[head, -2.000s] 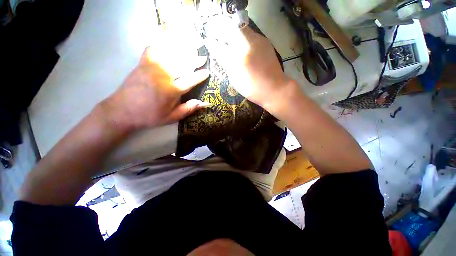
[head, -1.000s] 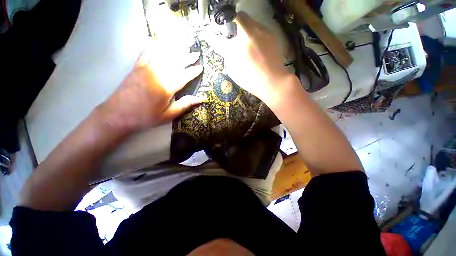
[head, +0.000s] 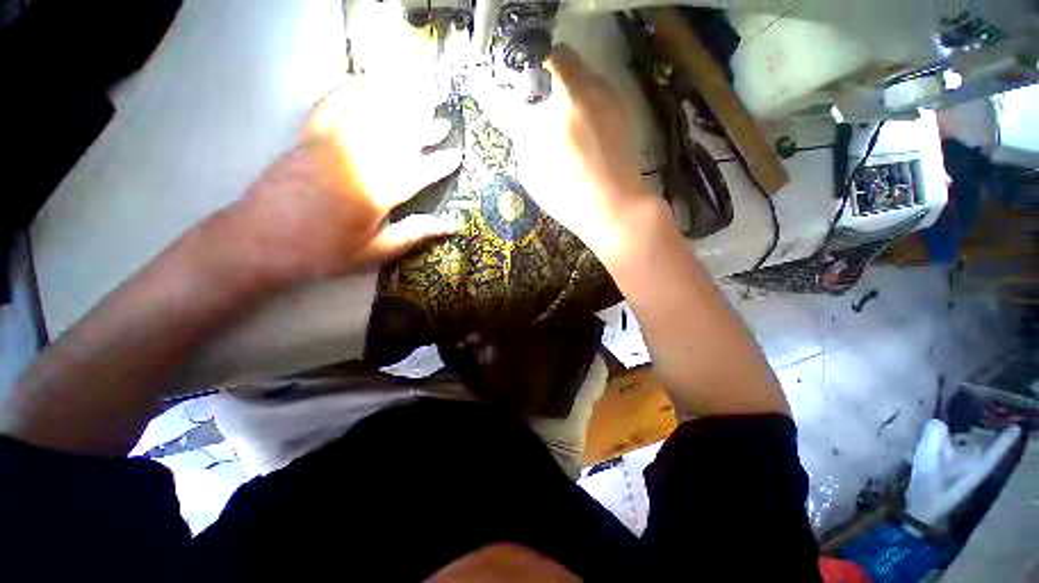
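The brocade panel [head: 490,256], dark with gold scrolls and a blue-grey-ringed medallion, lies on the machine table and hangs over its front edge toward my lap. A plain dark strip [head: 431,189] runs along its left side. My left hand [head: 353,182] rests flat with fingers spread on the strip and the panel's left edge. My right hand [head: 575,148] lies on the panel's right side, close to the needle area; its fingers are washed out by glare. The presser foot and needle area [head: 458,57] is above the panel's top end, its details lost in glare.
Shears with black handles [head: 698,182] and a wooden-looking ruler [head: 729,108] lie right of the needle area. A parts tray [head: 889,188] is at the far right. Black cloth [head: 68,103] lies at upper left. A white bag [head: 951,473] and blue package [head: 894,552] are at lower right.
The view has shifted, so the table and tools sit differently in the picture. Both hands stay on the panel near the needle. More of the medallion shows than two seconds ago.
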